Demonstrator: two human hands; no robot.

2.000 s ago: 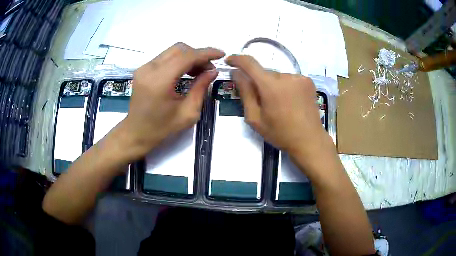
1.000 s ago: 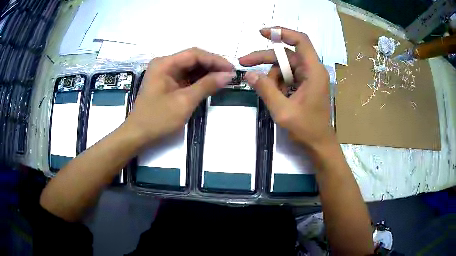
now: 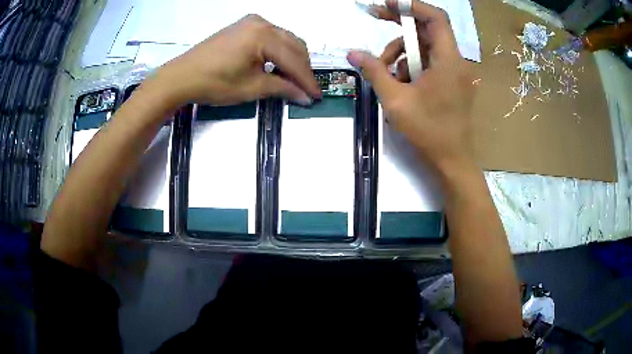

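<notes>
Several units (image 3: 316, 166) with white middles and teal ends lie side by side in a clear blister tray (image 3: 269, 247). My left hand (image 3: 242, 66) reaches over the tray, its fingertips at the lower edge of a green circuit board (image 3: 337, 83) and the upper teal band of the unit right of centre. Whether a tape piece is between those fingertips cannot be told. A small white bit shows by its fingers. My right hand (image 3: 433, 97) is raised over the rightmost unit, with a narrow white tape roll (image 3: 411, 45) hung on its fingers, thumb and index apart.
White paper sheets (image 3: 187, 21) lie behind the tray. Brown cardboard (image 3: 547, 148) with curly white scraps (image 3: 537, 34) is at the right, a wooden-handled tool (image 3: 610, 38) at its upper edge. Dark stacked trays (image 3: 21, 110) stand at the far left.
My hands have moved apart; the left fingertips have come down onto the unit's upper end. The right hand has moved up and right with the tape roll. The tray appears higher in view.
</notes>
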